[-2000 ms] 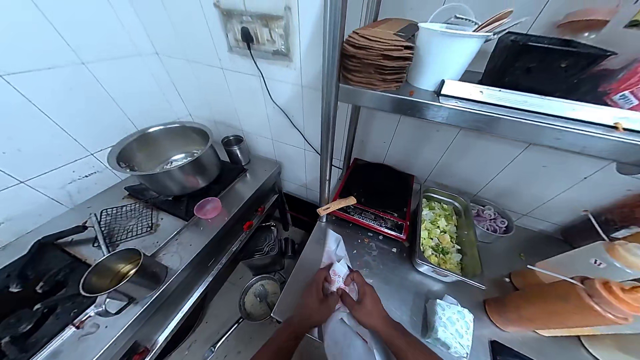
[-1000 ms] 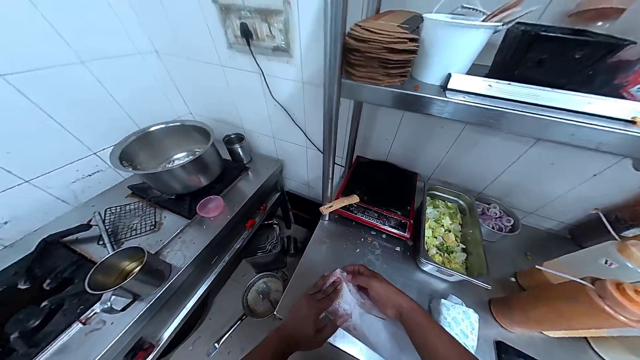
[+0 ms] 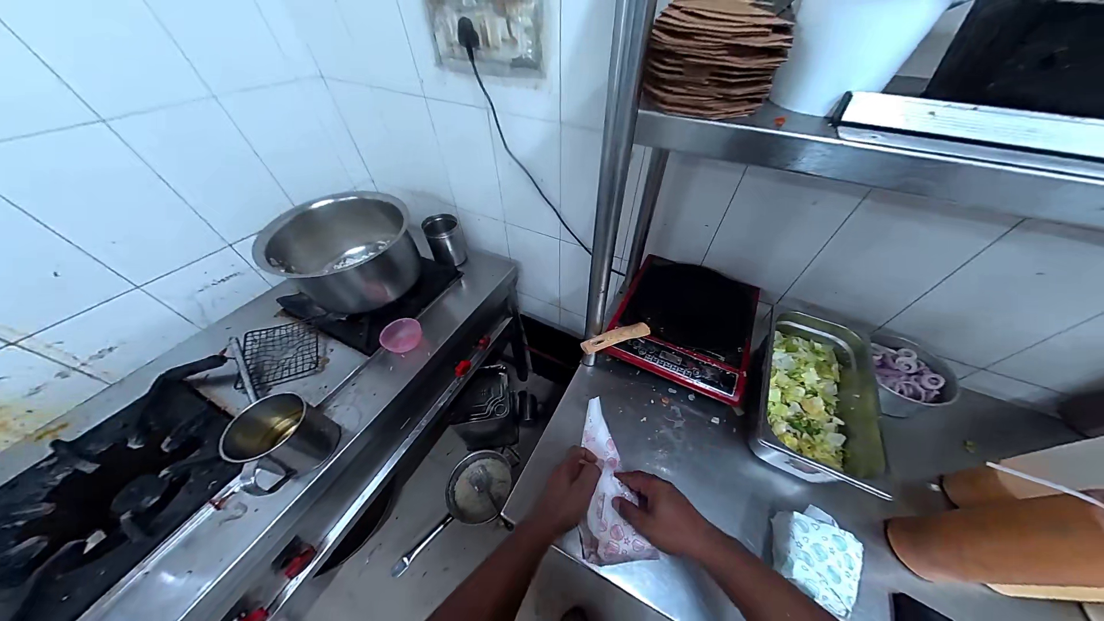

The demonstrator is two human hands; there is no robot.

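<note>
A sheet of white paper printed in pink (image 3: 614, 526) is folded around something hidden, over the front edge of the steel worktop. Its upper end narrows to an upright point. My left hand (image 3: 571, 487) grips the paper's left side near the middle. From the right, my right hand (image 3: 664, 513) presses thumb and fingers on it. To the right lies a second wrapped packet, in white paper with a blue-green print (image 3: 818, 559).
Behind my hands stands a red-edged induction cooktop (image 3: 686, 328) with a wooden handle-like piece (image 3: 615, 337). Rightward are a steel tray of chopped lettuce (image 3: 806, 401) and a bowl of sliced onions (image 3: 910, 379). A shelf (image 3: 862, 159) overhangs the back; a gas stove (image 3: 112, 509) stands left.
The printed paper has gone from a wider, looser shape to a narrow bundle with a pointed top. Both hands have shifted their hold along it.
</note>
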